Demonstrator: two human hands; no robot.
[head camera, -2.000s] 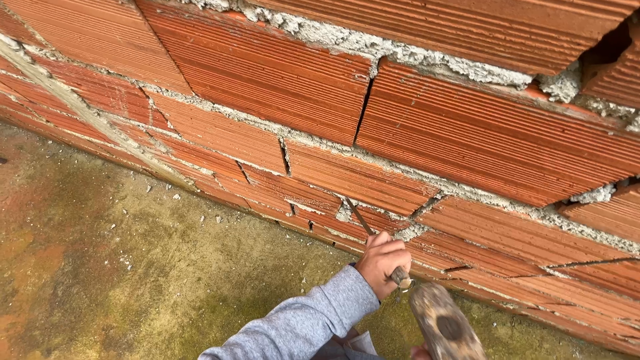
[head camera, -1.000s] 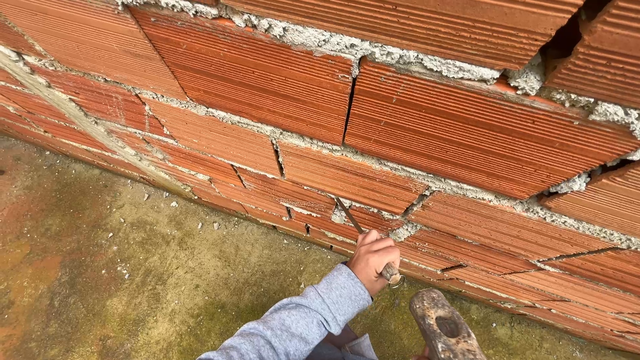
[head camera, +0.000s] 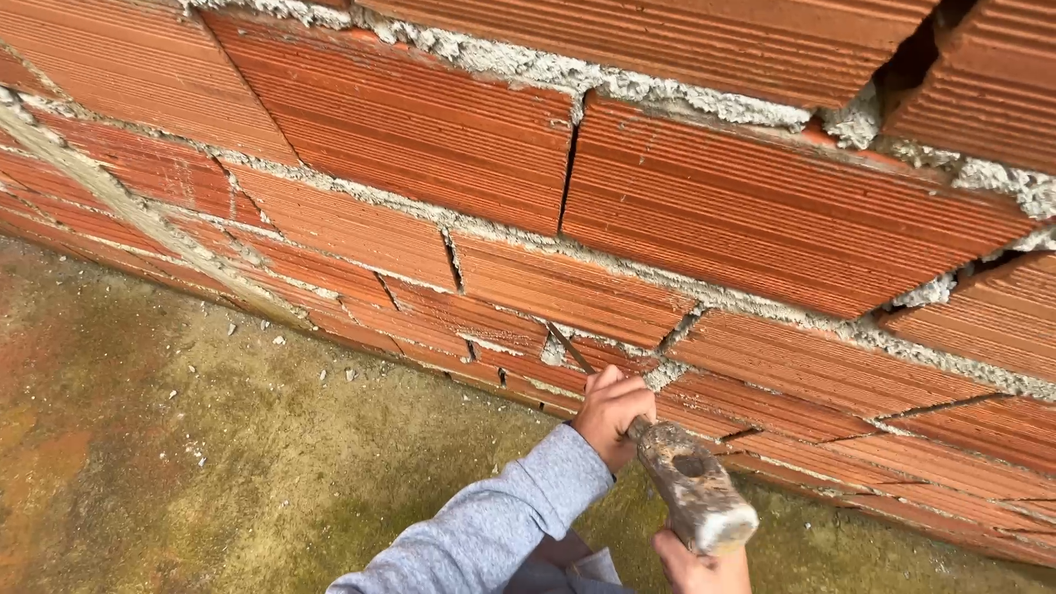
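My left hand (head camera: 612, 412), in a grey sleeve, is closed around a metal chisel (head camera: 569, 348). The thin end of the chisel lies at a mortar joint low on the wall of ribbed hollow clay bricks (head camera: 528, 289), beside a lump of grey mortar (head camera: 553, 350). In my right hand (head camera: 701, 565), at the bottom edge, is a club hammer whose worn metal head (head camera: 697, 487) is at the butt end of the chisel. The hammer's handle is mostly hidden under its head.
The brick wall slants across the upper view, with rough mortar joints and a dark gap (head camera: 912, 62) at top right. A mortar strip (head camera: 157, 223) crosses its left part. Small mortar crumbs (head camera: 351, 374) lie on the mossy concrete floor (head camera: 272, 462) along the wall's foot.
The hammer head, apart from the chisel one second ago, has moved up to its butt end. My left hand stays on the chisel at about the same spot of the wall.
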